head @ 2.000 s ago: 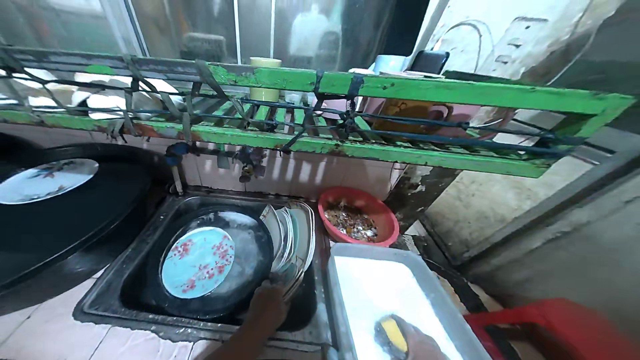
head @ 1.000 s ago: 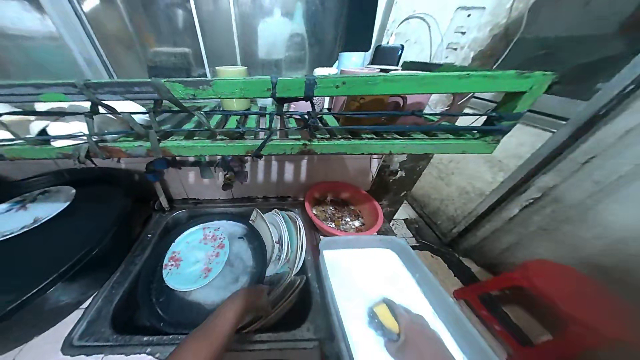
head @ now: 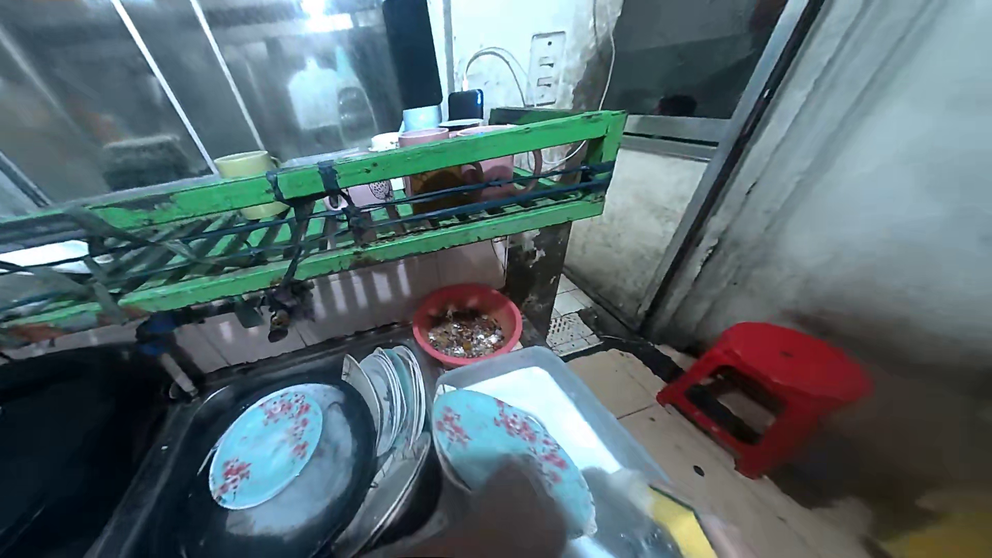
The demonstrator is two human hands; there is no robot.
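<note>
My left hand (head: 508, 515), blurred, holds a light blue plate with red flowers (head: 496, 434) over the near left side of a plastic tub (head: 535, 364) of white liquid. At the lower right my right hand (head: 725, 539), mostly cut off by the frame's edge, grips a yellow sponge (head: 682, 523) close to the plate. In the sink a similar flowered plate (head: 267, 446) lies in a dark round basin (head: 345, 496). Several plates (head: 391, 395) stand on edge beside that basin, toward the tub.
A red bowl of food scraps (head: 467, 324) sits behind the tub. Above the sink runs a green wooden rack (head: 465, 232) with cups, among them a yellow-green cup (head: 252, 182). A red plastic stool (head: 775, 387) stands on the floor at right. A tap (head: 174, 364) is at left.
My left hand has moved from the stacked plates in the sink to the tub and now holds a flowered plate. My right hand is lower right, still with the sponge. The view has turned right.
</note>
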